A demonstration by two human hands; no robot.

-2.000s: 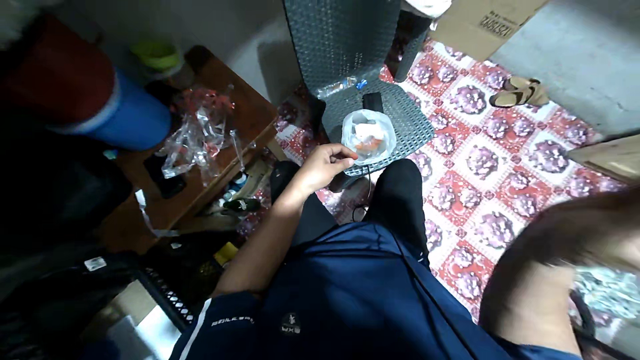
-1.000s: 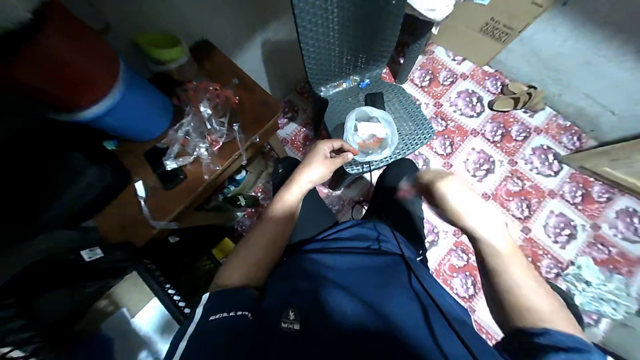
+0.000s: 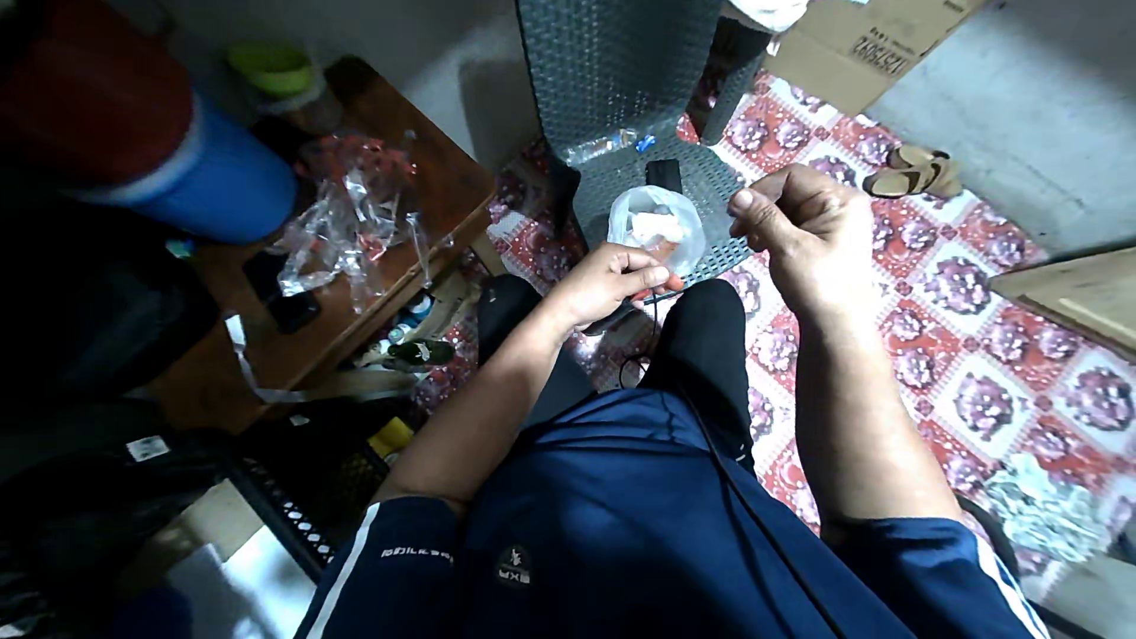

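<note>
My left hand (image 3: 612,282) pinches a small red-orange item (image 3: 673,283) between thumb and fingertips, just below a translucent plastic tub (image 3: 695,232). White and orange-brown contents show inside the tub, which stands on the seat of a dark woven chair (image 3: 568,191). My right hand (image 3: 812,222) is raised to the right of the tub, its thumb and fingertips pressed together; whether something thin is between them cannot be told. Behind the tub lies a small black object (image 3: 663,175). A dark cord (image 3: 654,324) hangs below my left hand.
Crumpled clear plastic wrappers (image 3: 342,235) and a black phone-like object (image 3: 282,297) lie on the wooden table (image 3: 444,182) at left, near a blue and red container (image 3: 240,182). Sandals (image 3: 914,173), a cardboard box (image 3: 856,53) and a crumpled cloth (image 3: 1047,510) are at right.
My right hand was far out at the right edge, then came in over my knee, and is now up beside the tub. My left hand has stayed near the tub.
</note>
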